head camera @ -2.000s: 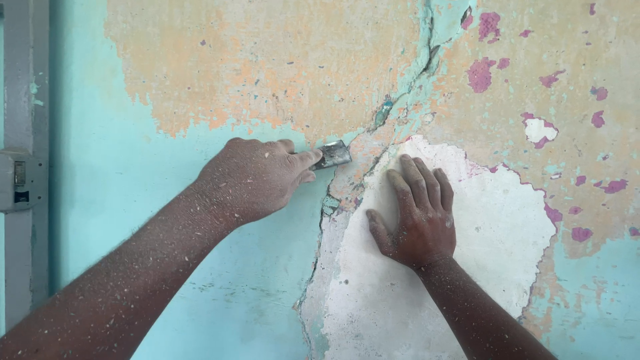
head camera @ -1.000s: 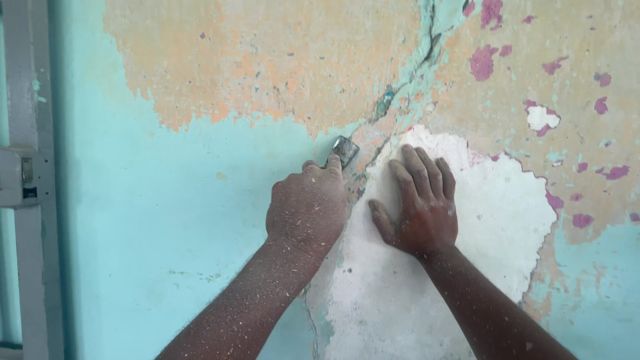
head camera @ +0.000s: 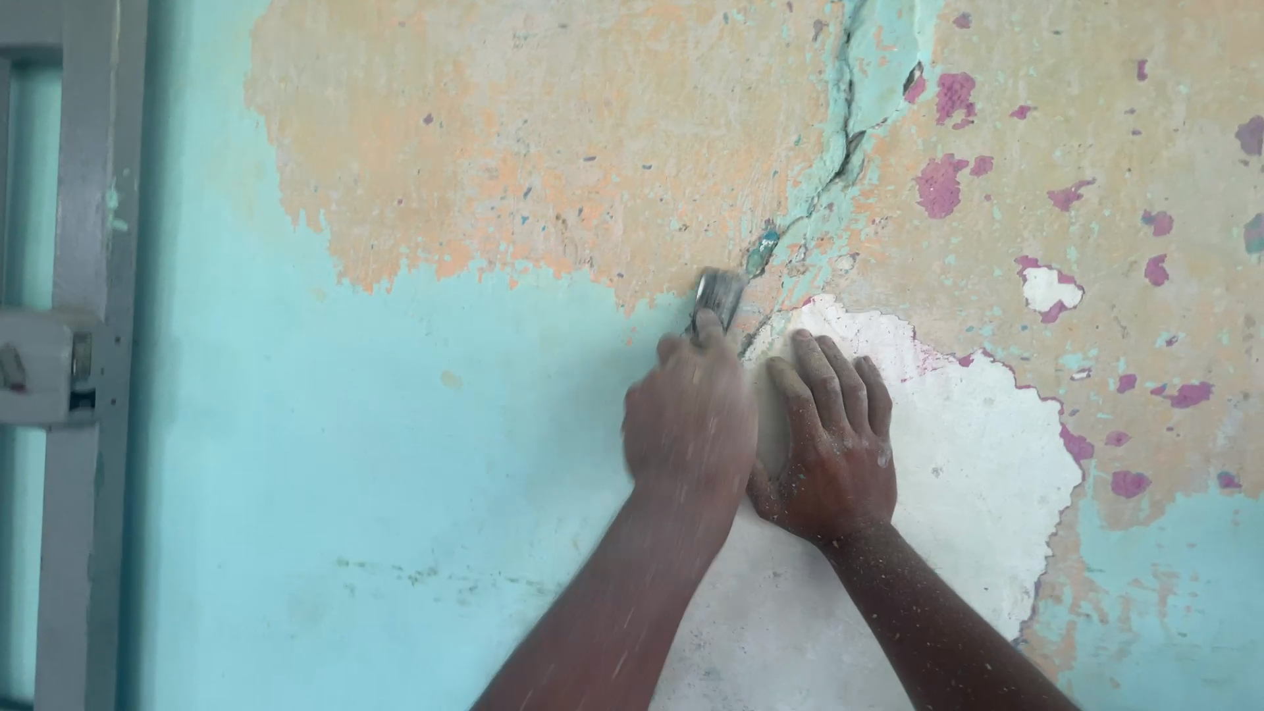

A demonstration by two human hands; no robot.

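Note:
My left hand [head camera: 691, 410] is closed around a metal scraper [head camera: 720, 294], whose blade lies against the wall at the lower edge of the bare tan patch [head camera: 533, 148]. Blur softens this hand, and the scraper's handle is hidden in it. Close by on the right, my right hand [head camera: 834, 434] rests on the white plaster patch [head camera: 973, 474], its fingers pointing up and slightly spread, holding nothing. A jagged crack [head camera: 847, 148] runs from the top of the wall down to near the blade. Pale dust specks both forearms.
Turquoise paint [head camera: 375, 474] covers the wall at left. A grey metal frame [head camera: 89, 197] with a latch box [head camera: 39, 365] stands along the left edge. Pink paint spots [head camera: 940, 186] dot the tan surface at right, around a small white chip [head camera: 1050, 288].
My left hand has swung from a sideways reach to pointing upward, closer to my right hand, with the scraper blade now turned upward. My right hand stays on the white patch.

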